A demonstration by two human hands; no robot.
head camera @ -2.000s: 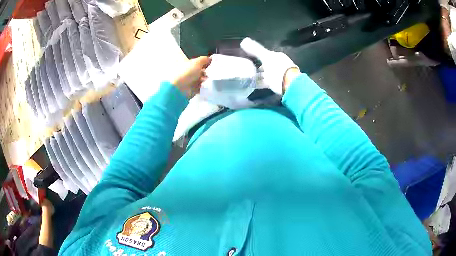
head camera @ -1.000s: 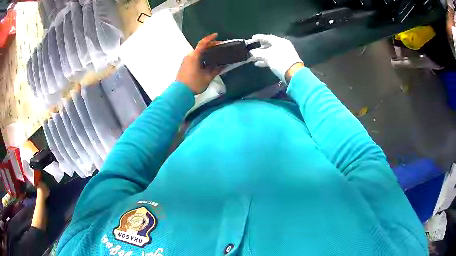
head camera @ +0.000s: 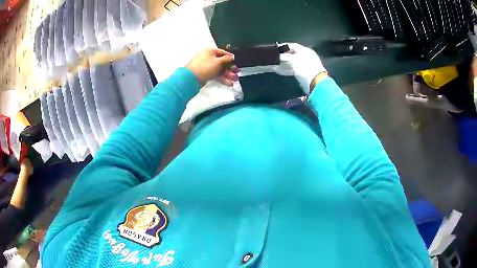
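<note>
A slim black unit [head camera: 257, 56] is held level between my two hands above the dark green belt. My bare left hand [head camera: 215, 66] grips its left end. My right hand [head camera: 302, 64], in a white glove, grips its right end near a short black part. A whitish strip shows just under the unit; I cannot tell what it is. A white stack of empty bags [head camera: 175, 44] lies left of my left hand, and a crumpled white bag [head camera: 213, 98] lies below that hand.
Bagged units [head camera: 86, 112] stand in overlapping rows at the left on a tan board. One black unit [head camera: 361, 46] lies on the green belt [head camera: 251, 23], with a dense row of black units [head camera: 413, 18] at the upper right. A yellow item [head camera: 439, 77] is at right. Another person's arm [head camera: 20, 186] is at lower left.
Two seconds ago my hands held a white bag; now they hold the bare black unit. Since one second ago, my left fingers have shifted to its left end, and the view has moved.
</note>
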